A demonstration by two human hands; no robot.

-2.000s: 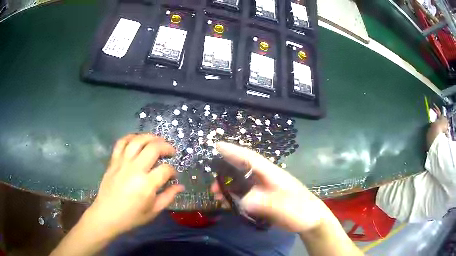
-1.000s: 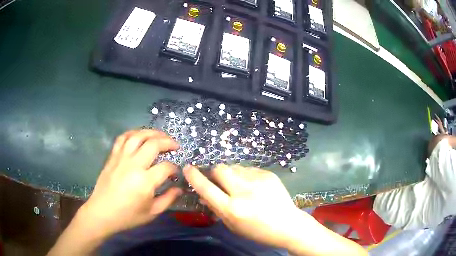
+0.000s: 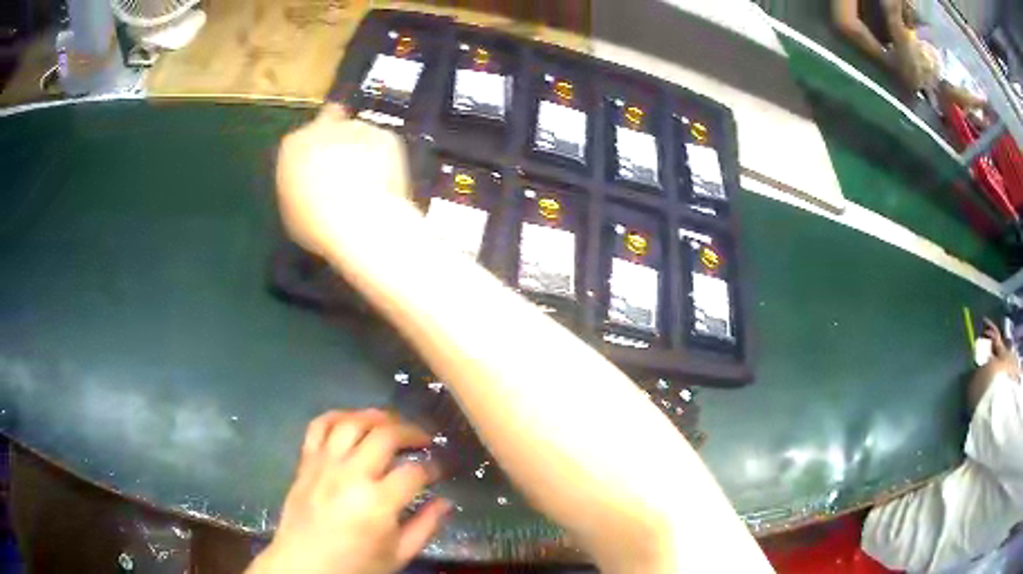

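Observation:
The black tray [image 3: 735,364] lies on the green mat with two rows of black units that bear white labels and yellow marks, such as one unit [image 3: 546,258] in the near row. My right hand [image 3: 342,179] is blurred over the tray's left side. My forearm crosses the tray and the pile; the near-left pocket is hidden, and I cannot see whether this hand holds anything. My left hand [image 3: 365,488] is low, left of the loose small parts [image 3: 454,432], with its fingers curled and apart, and nothing visible in it. Much of the pile is hidden by my right forearm.
A brown board [image 3: 241,56] and a pale board [image 3: 785,146] lie beyond the tray. A white fan [image 3: 157,14] stands at the far left. A person's white sleeve [image 3: 954,482] is at the right edge, and another person's arms [image 3: 886,39] show at the upper right.
My right hand has moved from beside my left hand, forward over the tray's left side. The view has shifted, showing the tray's far row, the boards and the fan. My left hand remains near the pile.

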